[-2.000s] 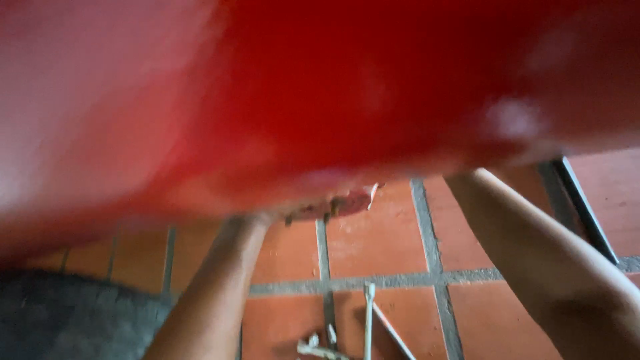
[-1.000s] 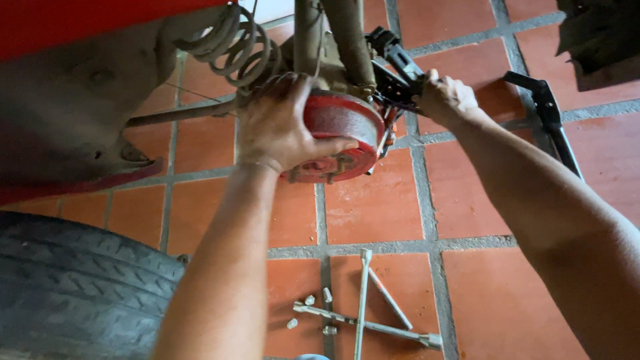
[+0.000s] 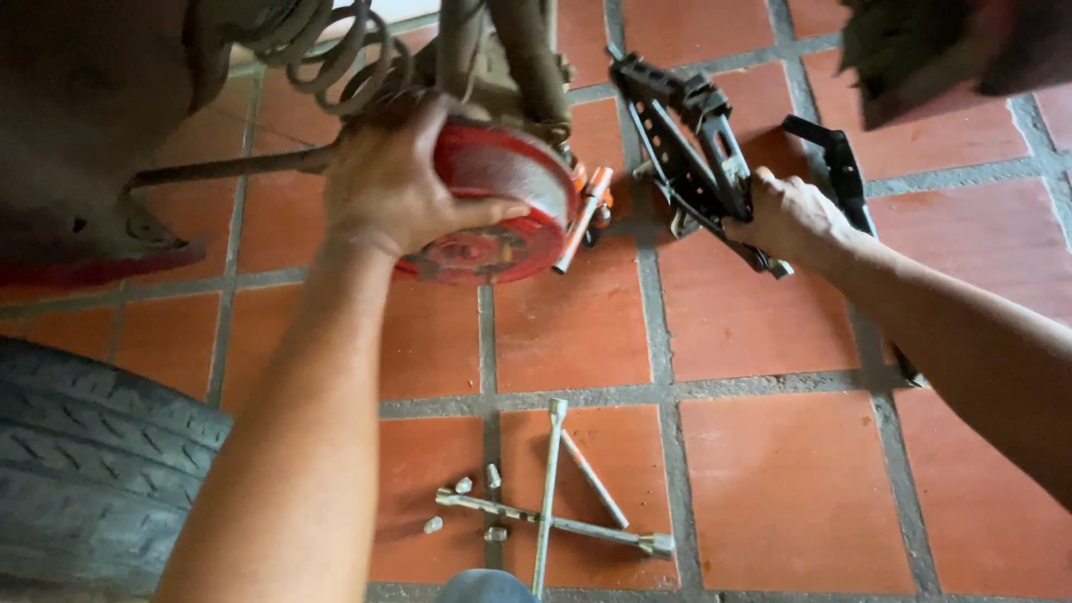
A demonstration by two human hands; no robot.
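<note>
My left hand (image 3: 402, 180) lies spread over the top and near face of a red brake drum (image 3: 502, 239), its thumb stretched along the rim. My right hand (image 3: 791, 213) grips the end of a black scissor jack (image 3: 678, 142), held right of the drum. Between drum and jack stands a red-orange jack (image 3: 603, 205), mostly hidden, with a red and silver tube (image 3: 584, 219) at the drum's edge. A coil spring (image 3: 343, 59) and a strut (image 3: 528, 67) rise behind the drum.
A four-way lug wrench (image 3: 548, 502), a metal rod (image 3: 595, 477) and several lug nuts (image 3: 496, 533) lie on the tiles. A tire (image 3: 84, 469) is at the lower left. A black angled bar (image 3: 842, 167) lies beyond my right forearm. Car bodywork (image 3: 92, 126) hangs at the upper left.
The scissor jack in my right hand has moved right, away from the drum. My left hand stays on the drum. Red bodywork that filled the oldest view no longer blocks it.
</note>
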